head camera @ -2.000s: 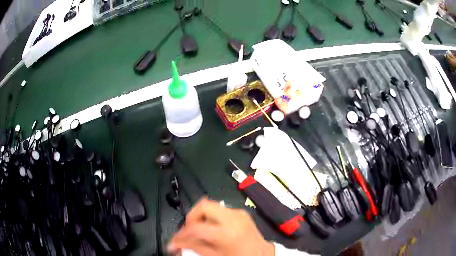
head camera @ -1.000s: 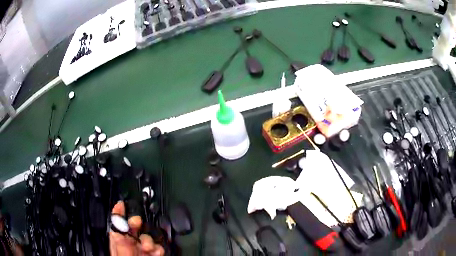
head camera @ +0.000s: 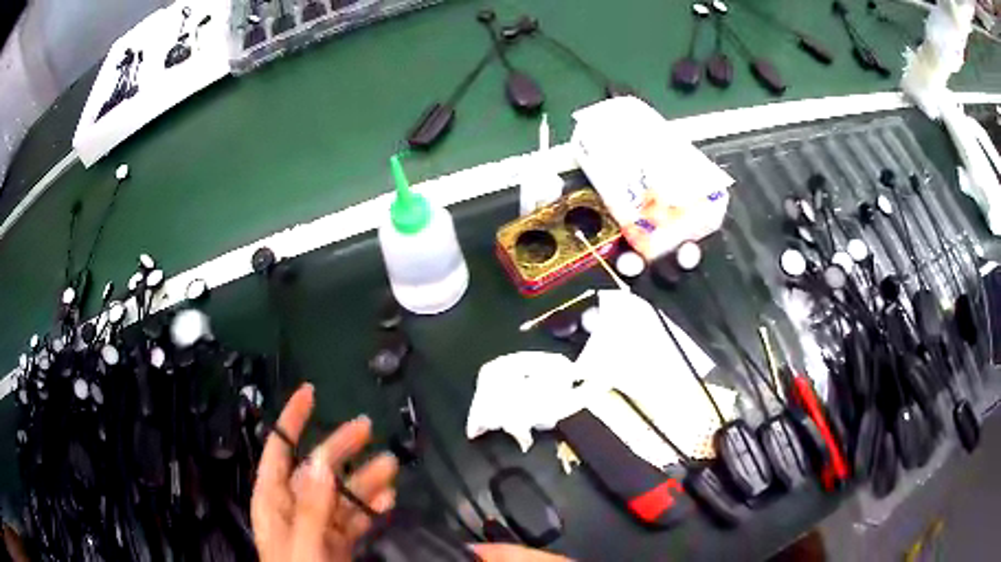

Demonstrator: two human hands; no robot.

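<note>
My left hand [head camera: 318,489] is at the lower left, fingers raised and slightly spread, with the thin black stem of a stemmed unit running between them. The unit's black body [head camera: 412,540] is low, cut off by the bottom edge. A blurred white round head [head camera: 190,327] shows up and left of the fingers, seemingly this unit's. Only a sliver of my right hand [head camera: 518,552] shows at the bottom edge, beside the black body; its grip is hidden. Many stemmed units [head camera: 121,439] with white-faced heads are piled at left.
A green-nozzled bottle [head camera: 424,261], two-hole tin [head camera: 558,244] and white carton [head camera: 655,176] stand by the belt's pale rail [head camera: 329,227]. A crumpled white tissue [head camera: 525,393] touches a black-and-red tool [head camera: 623,467]. A clear tray [head camera: 768,181] holds units at right. More units lie on the belt.
The view has shifted. The hand at lower left has moved right from the pile with a unit, its fingers now more spread. A sliver of my right hand has appeared at the bottom. Earlier, the tissue appeared beside the tool.
</note>
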